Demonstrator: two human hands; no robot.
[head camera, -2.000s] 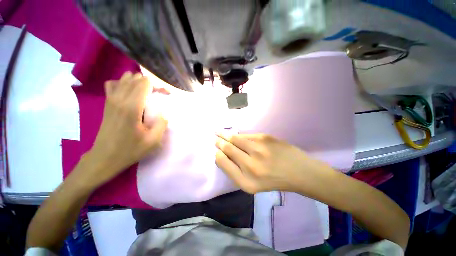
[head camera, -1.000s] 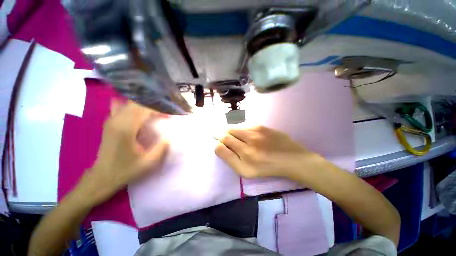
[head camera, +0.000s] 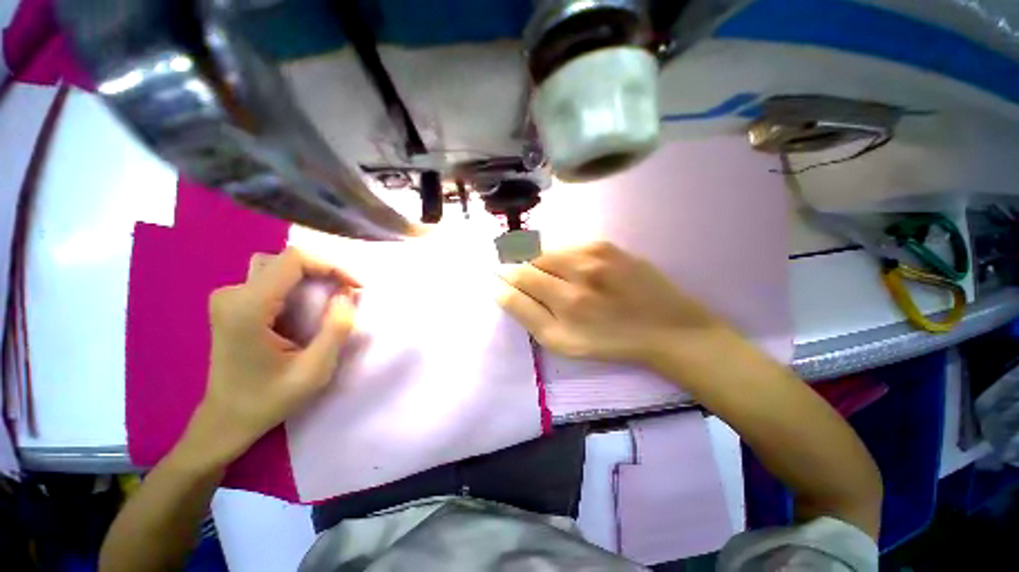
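Observation:
A pale pink fabric panel (head camera: 430, 402) with a magenta edge lies under the sewing machine head (head camera: 469, 101) and hangs over the table's front edge. My left hand (head camera: 268, 346) pinches its left part between thumb and fingers. My right hand (head camera: 598, 296) lies on the fabric just right of and below the presser foot (head camera: 517, 240), fingertips down and close together. A stack of pale pink panels (head camera: 693, 257) lies to the right, partly under my right hand. Magenta fabric (head camera: 179, 346) lies at the left. Bright lamp glare hides the stitching spot.
Snips with green and yellow handles (head camera: 925, 299) lie right of the machine. Small pale pink panels (head camera: 674, 492) rest on a white board (head camera: 603, 469) below the table edge. White pieces (head camera: 84, 268) lie at far left. A blue crate (head camera: 905, 447) stands below right.
The panel's lower edge has straightened and its magenta right edge now shows. My left hand has moved down and pinches the fabric. My right hand has shifted slightly up and right.

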